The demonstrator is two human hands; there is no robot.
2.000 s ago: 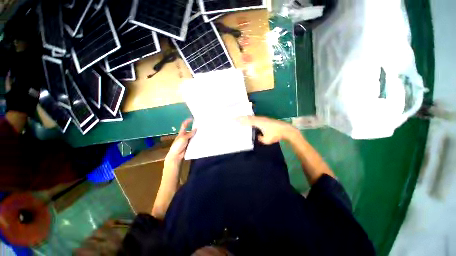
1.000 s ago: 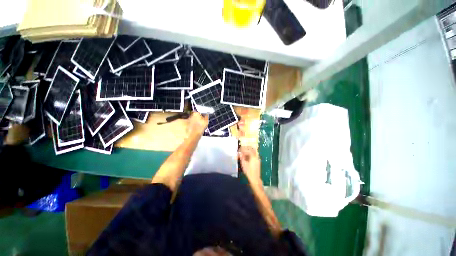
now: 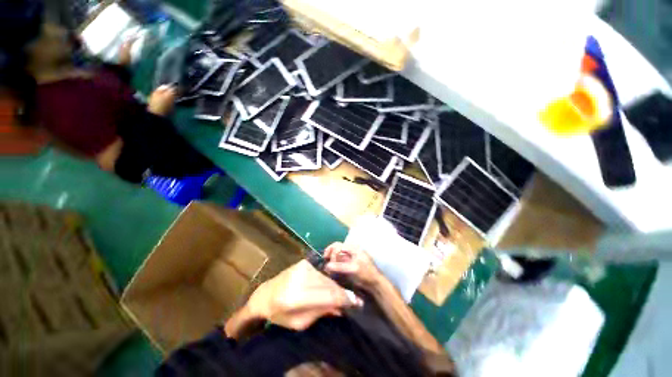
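My left hand [image 3: 298, 296] and my right hand [image 3: 355, 269] are close together over my lap, fingers curled. A small dark thing [image 3: 317, 260], too blurred to name, shows between them. A pale edge shows by my left fingertips; what lies under the hands is hidden. A white foam sleeve [image 3: 390, 254] lies at the bench edge, just beyond my right hand and partly behind its forearm. Framed solar panels lie heaped on the cardboard; the nearest solar panel [image 3: 409, 206] is just past the sleeve.
An open carton [image 3: 199, 283] stands at left. A white shelf [image 3: 479, 66] over the bench holds a tape dispenser [image 3: 578, 110] and dark flat items. A large plastic bag [image 3: 530, 331] is at right. A coworker in a dark red top [image 3: 85, 114] sits at upper left.
My left hand has left the panel on the bench and come back beside my right hand over my lap. The view has turned left, showing more of the open carton and the coworker.
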